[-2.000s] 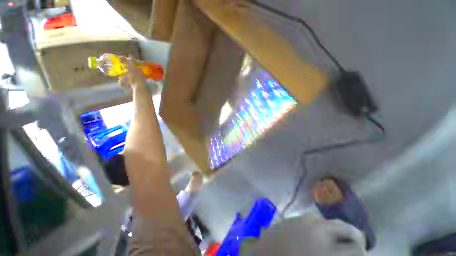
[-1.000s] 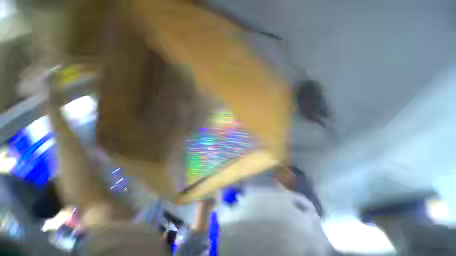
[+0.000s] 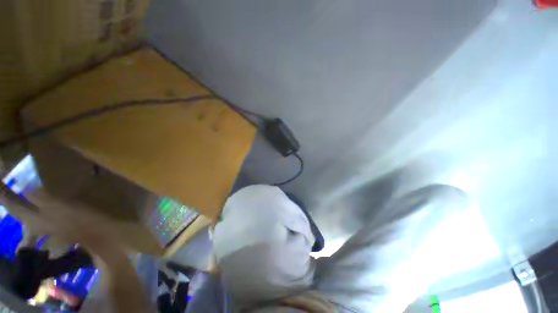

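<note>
My left forearm, blurred, rises from the lower left towards the left edge. My left hand (image 3: 24,205) is smeared there, and its fingers and anything in them cannot be made out. No bottle can be seen. An open brown carton (image 3: 165,134) stands beside the arm, its broad flap towards me. Shiny rainbow film (image 3: 173,219) shows inside it. My right hand cannot be made out; a small tan patch at the bottom edge is unclear.
A black cable crosses the carton flap to a black power adapter (image 3: 282,137) on the grey floor. Another carton (image 3: 67,43) is at the upper left. Grey-trousered legs (image 3: 263,238) are at the bottom. Blue objects (image 3: 79,278) lie lower left; a metal fitting (image 3: 523,272) is lower right.
The view has swung, bringing the carton flap, legs and more floor into sight. The yellow-capped bottle seen in my left hand earlier no longer shows. The forearm is now lower left.
</note>
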